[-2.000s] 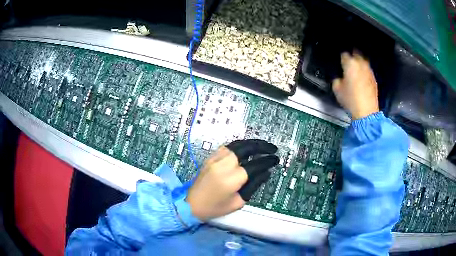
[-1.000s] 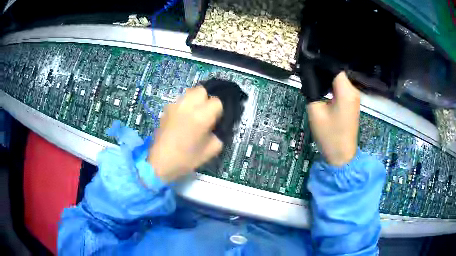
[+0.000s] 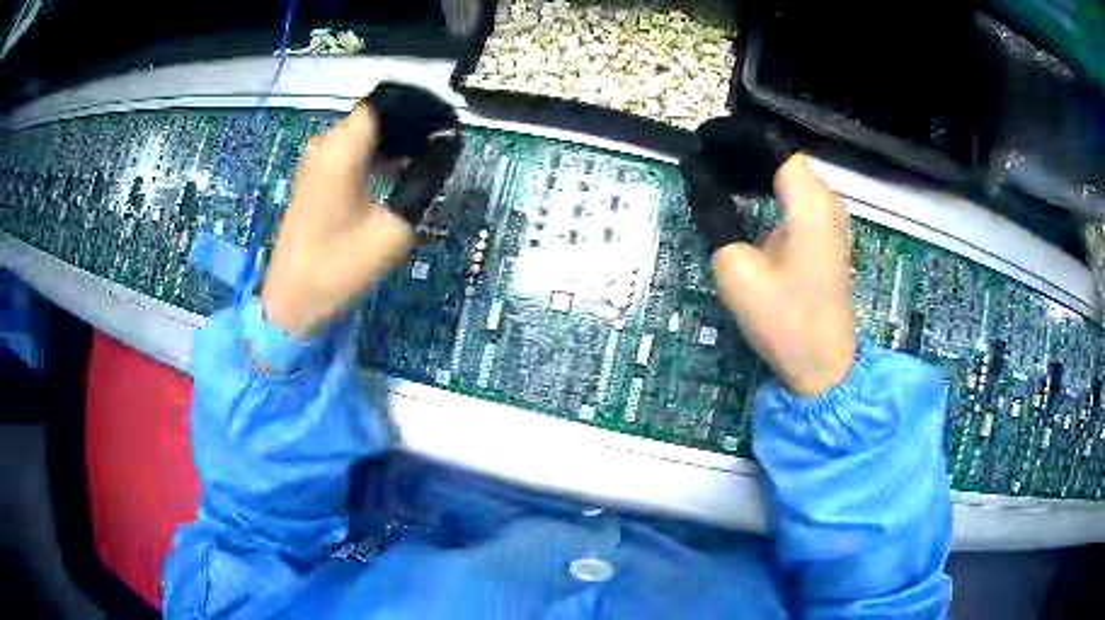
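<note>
My left hand (image 3: 344, 206) is over the left part of the row of green circuit boards (image 3: 533, 345), its fingertips near the far rail. My right hand (image 3: 782, 248) is over the boards right of centre, its fingertips near the front edge of the cream-parts tray. Matt black material, seemingly finger covers, is at the fingers of the left hand (image 3: 427, 145) and of the right hand (image 3: 727, 164). It hides whether a small part is held. A light-blue strap (image 3: 276, 339) is round my left wrist.
The black tray of cream parts (image 3: 606, 61) is beyond the boards at centre. A dark bin (image 3: 848, 91) stands to its right. A few pale pieces (image 3: 330, 41) lie at the far left. A blue cord (image 3: 269, 133) crosses the boards. White rails (image 3: 570, 466) border the row.
My left hand has moved left and away from me, off the middle boards. My right hand has come back from the dark bin to the boards. The view and the blue cord have shifted.
</note>
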